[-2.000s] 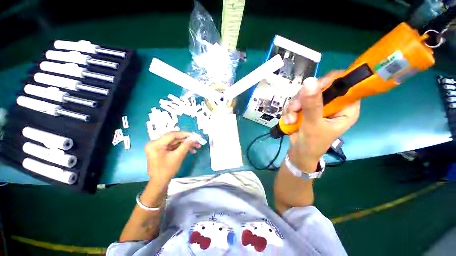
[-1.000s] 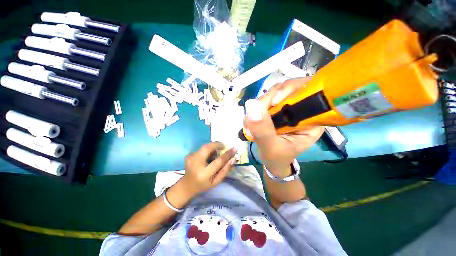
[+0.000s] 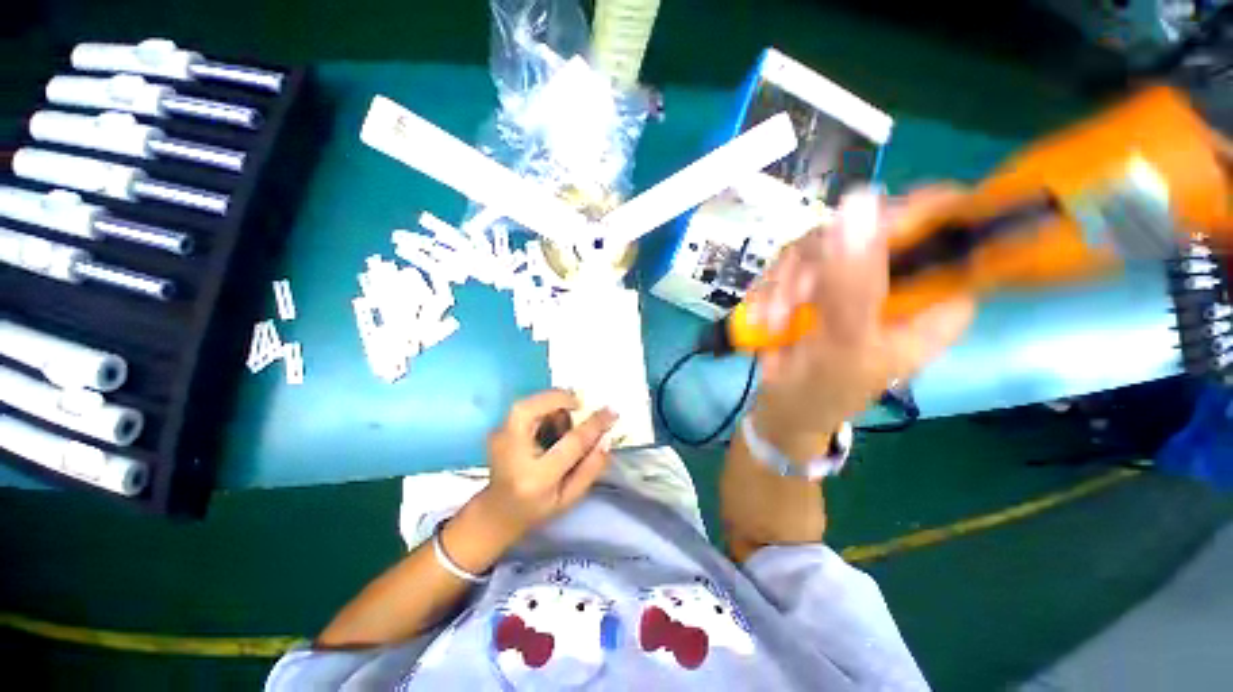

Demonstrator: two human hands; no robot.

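Note:
My right hand (image 3: 852, 318) is shut on an orange electric screwdriver (image 3: 1028, 203); both are motion-blurred, the nose points down-left and sits right of the white leg assembly. The leg assembly (image 3: 467, 169) lies in a Y, two arms spread towards the back and one towards me, its hub on a yellowish fixture (image 3: 625, 260). My left hand (image 3: 548, 453) is at the near end of the front arm (image 3: 599, 345), fingertips pinched there; whether it grips the arm or a tiny part is unclear. Small white plastic inserts (image 3: 406, 304) lie heaped left of the hub.
A black foam tray (image 3: 203, 304) at left holds white handles with silver rods and plain white tubes. A crumpled clear bag (image 3: 561, 122) lies behind the hub. The screw feeder (image 3: 811, 122) stands at right, near a black cable (image 3: 663, 406). Another tray edge shows far right.
My left hand has moved from beside the insert heap to the near end of the front arm. The screwdriver came in over that arm, then swung back up and right.

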